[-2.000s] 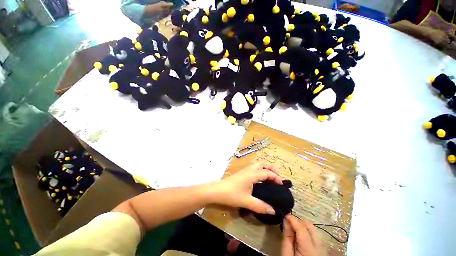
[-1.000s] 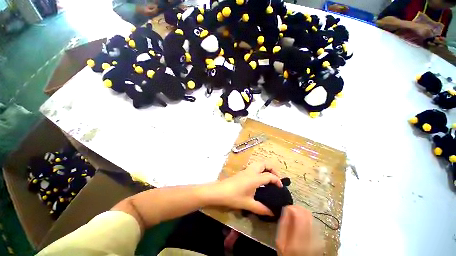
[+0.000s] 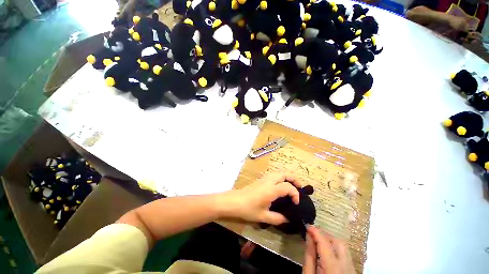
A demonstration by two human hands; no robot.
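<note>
A black plush toy (image 3: pixel 301 212) lies on the cardboard work board (image 3: pixel 343 160), its belly and face not visible. My left hand (image 3: pixel 268 200) grips it from the left, fingers over the top and thumb at the near side. My right hand (image 3: pixel 327 251) is at the toy's lower right edge, fingertips pinched together against the plush. A small light glint shows at those fingertips; I cannot tell the needle clearly. Silver thread snips (image 3: pixel 267 148) lie at the board's top left. Dark thread scraps are scattered on the board.
A large pile of plush penguins (image 3: pixel 252 59) stands across the white table (image 3: pixel 161 144). Several more penguins (image 3: pixel 465 124) lie at the right edge. An open carton (image 3: pixel 86 214) of penguins is at lower left. Another person's hands (image 3: pixel 453 21) show at top right.
My right hand moved up in a blur over the toy's lower right, then back down to its edge. The thread loop seen right of my hand is no longer visible. My left hand keeps its hold.
</note>
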